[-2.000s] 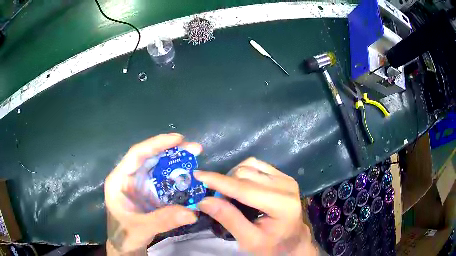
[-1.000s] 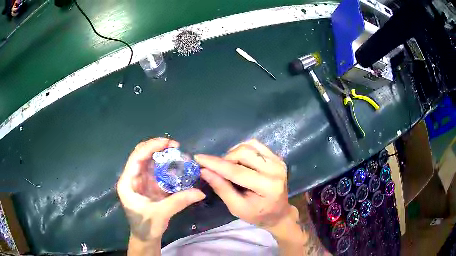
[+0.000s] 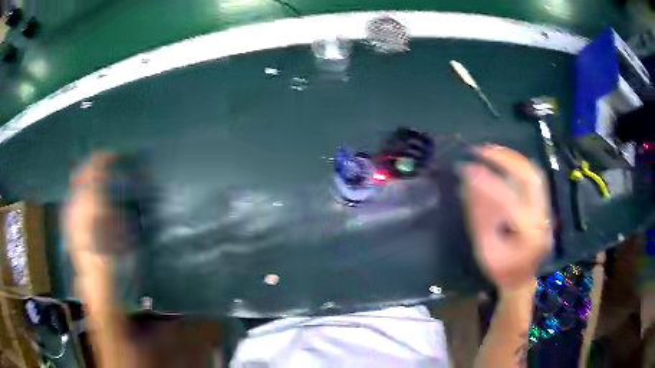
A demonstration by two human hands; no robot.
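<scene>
The round blue circuit board (image 3: 354, 177) lies on the dark green mat in a pale round cover. Just right of it lies a black housing part (image 3: 409, 149) with a greenish round centre. A red glow and reddish wires show between the two. My left hand (image 3: 93, 208) is far left of them, blurred, with a dark shape beside its fingers. My right hand (image 3: 506, 212) is to their right, also blurred, with a dark shape at its left side. Blur hides whether either hand holds anything.
A clear cup (image 3: 332, 52) and a heap of screws (image 3: 388, 33) are at the white strip (image 3: 215, 49). A small screwdriver (image 3: 474, 88), hammer (image 3: 549, 144), yellow-handled pliers (image 3: 592, 178) and blue-and-white box (image 3: 600, 86) are on the right. Shiny rings (image 3: 564, 302) lie lower right.
The blue board has left my hands and lies on the mat beside the black part. My hands have moved wide apart, left and right. The view has shifted, and the bench items appear further right.
</scene>
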